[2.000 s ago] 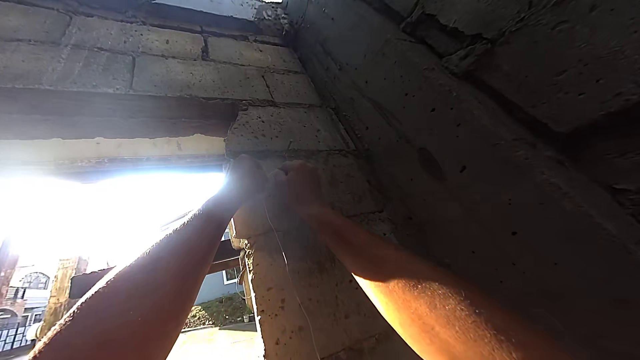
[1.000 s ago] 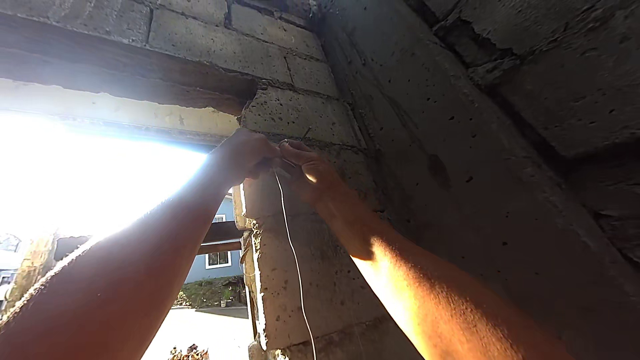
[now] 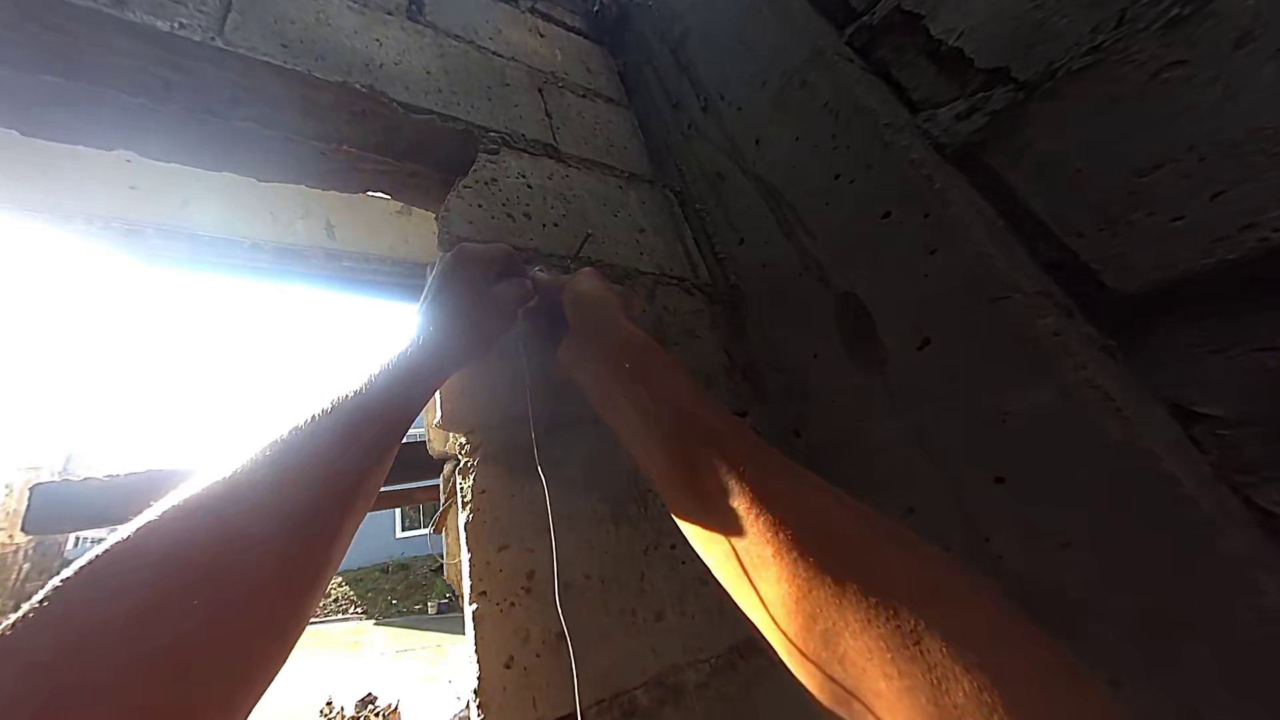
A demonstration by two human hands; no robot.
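Both my arms reach up to a concrete block wall (image 3: 600, 460) beside an opening. My left hand (image 3: 478, 295) is closed on a thin light string or wire (image 3: 545, 480), which hangs down the wall from between the hands. Close beside it, my right hand (image 3: 590, 310) has its fingers pinched at the same spot; whether they grip the string cannot be told. A small dark nail or wire end (image 3: 580, 247) sticks out of the mortar joint just above the fingers. Shadow and glare hide the fingertips.
A dark lintel (image 3: 250, 110) spans the top of the bright opening at left. On the right rises a rough concrete column (image 3: 850, 330) close to my right arm. Through the opening show a blue-grey building (image 3: 375, 540), a horizontal beam (image 3: 410, 497) and low plants (image 3: 395, 588).
Both hands stay together at the same joint of the wall, with small shifts of the fingers. The string hangs below them in the earlier frames too.
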